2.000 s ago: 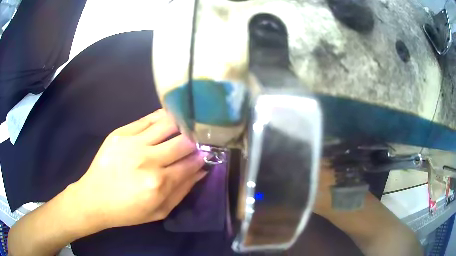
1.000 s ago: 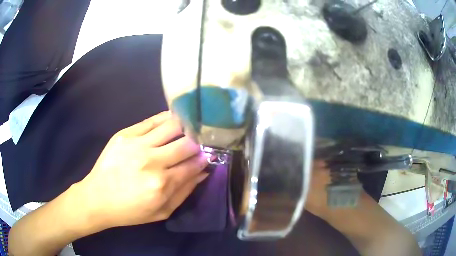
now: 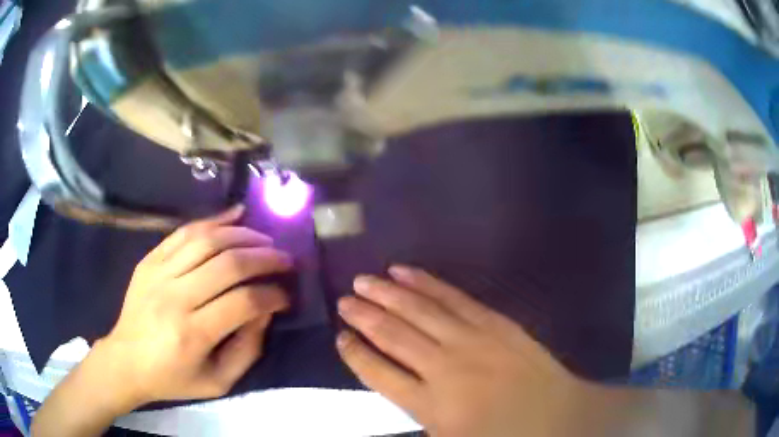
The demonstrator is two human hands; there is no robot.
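A large dark garment panel (image 3: 530, 205) lies on the white machine table under the sewing machine head (image 3: 478, 77). A small dark rectangular piece (image 3: 306, 294) lies on it below the bright violet lamp glow (image 3: 286, 195). My left hand (image 3: 205, 299) rests at the left of this piece, fingers bent, fingertips near the presser foot area. My right hand (image 3: 444, 341) lies on the panel just right of the piece, fingers slightly spread. The needle tip is hidden by blur and glare.
A shiny metal loop guard (image 3: 38, 128) stands at the left of the machine head. The table's ruler-marked front edge (image 3: 692, 290) shows at the right, with blue mesh baskets (image 3: 700, 354) below. Something with a red part (image 3: 751, 235) lies at far right.
The view has shifted, so the machine head and metal loop appear farther up and left. My right hand, before mostly hidden behind the guard, now shows flat on the panel. My left fingers are more bent.
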